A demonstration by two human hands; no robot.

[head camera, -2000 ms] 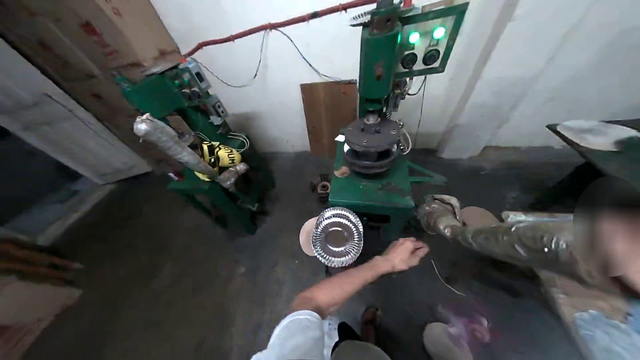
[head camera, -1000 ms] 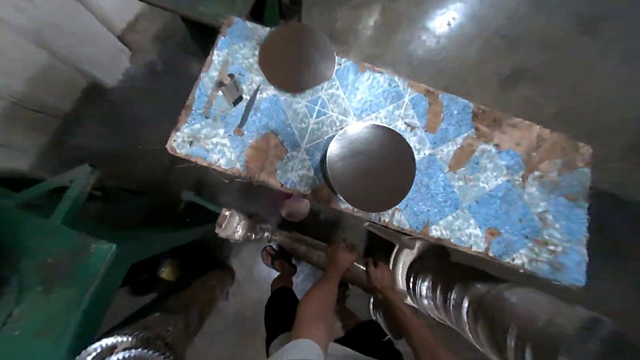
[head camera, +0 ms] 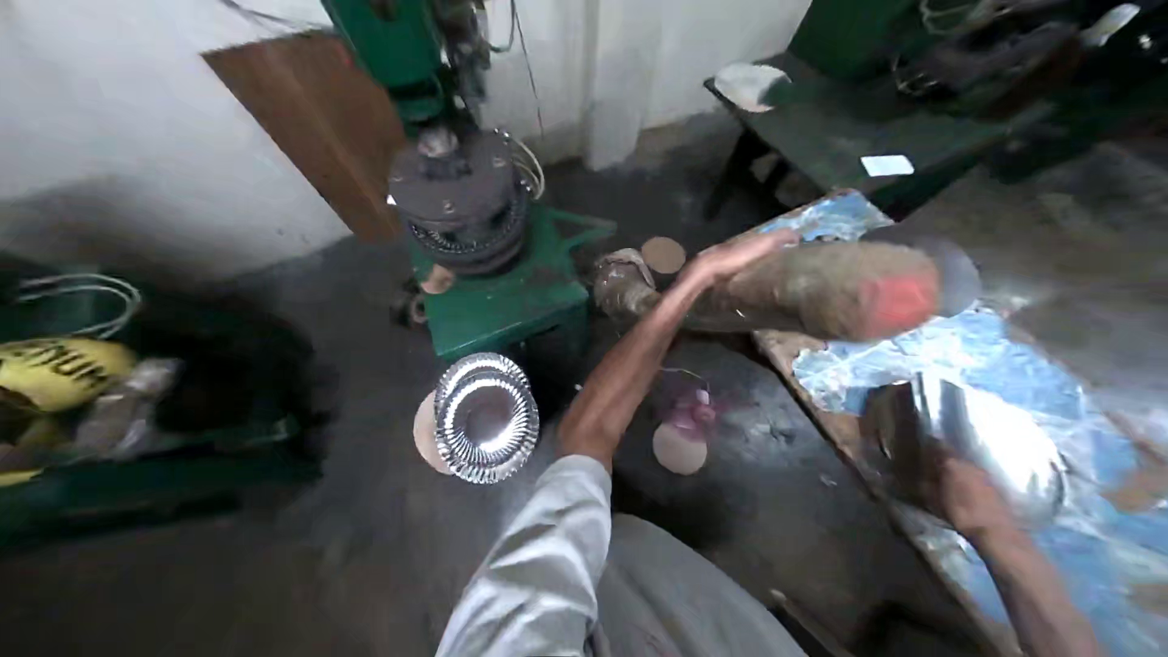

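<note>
My left hand point(head camera: 744, 255) reaches across a long wrapped roll point(head camera: 821, 287) with a red patch at its near end; the hand touches its upper side, fingers extended. At the right, my right hand point(head camera: 969, 493) holds the edge of a shiny round metal sheet point(head camera: 995, 447) over the blue-patterned worktable. The sheet looks tilted, and blur hides its exact shape. A stack of fluted metal dishes point(head camera: 486, 420) stands left of my left forearm. Behind it is a green press point(head camera: 506, 315) with a round dark fluted die point(head camera: 464, 205).
The blue-topped table point(head camera: 922, 351) runs along the right, with a dark disc point(head camera: 931, 255) on it behind the roll. A green bench point(head camera: 839, 137) stands at the back right. Round pale discs point(head camera: 680, 447) are low beside my legs. A yellow bag point(head camera: 64, 372) lies at left.
The view has swung from the table back toward the press. My hands, close together on the roll a second ago, are now far apart, and the right one has a metal sheet.
</note>
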